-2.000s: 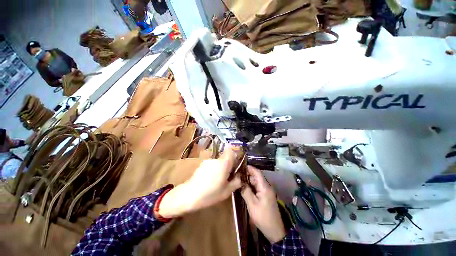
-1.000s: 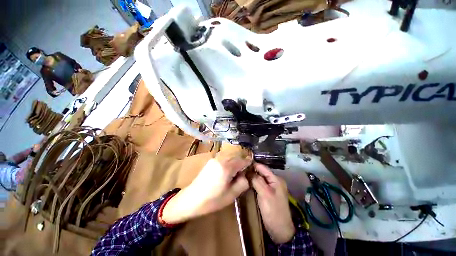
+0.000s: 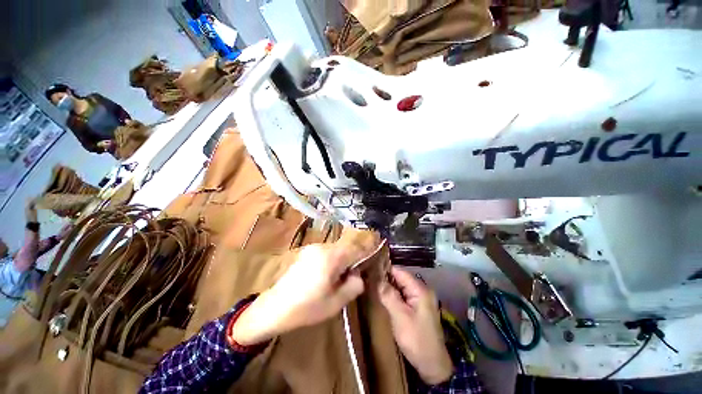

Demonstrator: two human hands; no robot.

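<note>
My left hand [image 3: 308,296] pinches the edge of the tan-brown bag piece [image 3: 265,265] just left of the needle area. My right hand [image 3: 412,315] grips the same brown work from the right, fingertips close to my left hand. A pale seam edge [image 3: 378,252] shows between the hands, and a long pale strip [image 3: 352,346] runs down below them. The presser foot area [image 3: 385,219] of the white sewing machine [image 3: 569,100] lies just above the hands. The dark cylinder arm end [image 3: 413,248] is at their upper right. The fingertips partly hide the fabric edge.
Massed brown straps [image 3: 127,285] lie at left. Dark teal scissors [image 3: 500,315] and a yellow-handled tool [image 3: 454,327] lie right of my right hand. A metal plate [image 3: 552,298] is on the machine bed. Brown bags [image 3: 419,31] are piled behind. A masked person [image 3: 92,119] and another person's arm [image 3: 29,246] are at far left.
My left hand has moved slightly left and away from the needle, and more of the brown edge shows between the hands. The head view has shifted, so the machine looks smaller than a second ago.
</note>
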